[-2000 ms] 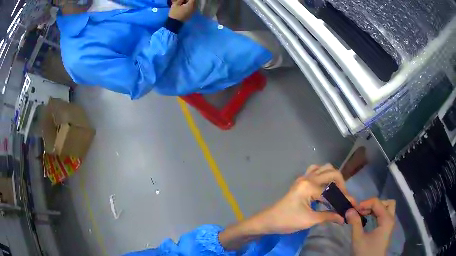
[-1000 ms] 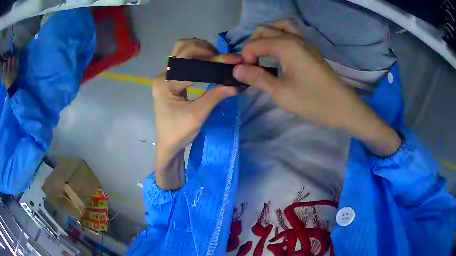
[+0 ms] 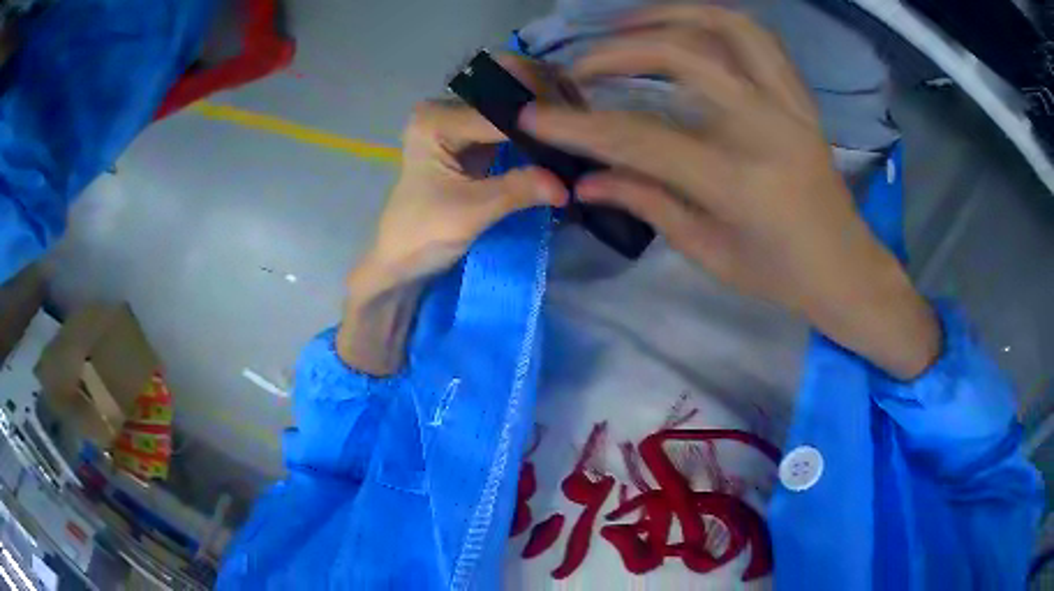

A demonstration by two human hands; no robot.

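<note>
A flat black watch strap [image 3: 497,92] is held over my lap, slanting from upper left to lower right. Small shiny metal glints show at its upper left end. My left hand [image 3: 445,191] grips it from the left, with the thumb near its middle. My right hand [image 3: 740,173] holds it from the right with fingers and thumb and is somewhat blurred. The strap's middle is partly covered by my fingers. Whether a watch case is under them cannot be told.
A person in a blue smock [image 3: 87,104] is at the upper left, beside a red stool [image 3: 260,52]. A cardboard box [image 3: 98,369] stands on the floor at the left. A white tray edge [image 3: 971,81] crosses the upper right corner.
The strap has turned from nearly level to slanting down to the right, and its lower right end now shows. My right fingers have shifted along it. Earlier, the view moved from the trays to my lap.
</note>
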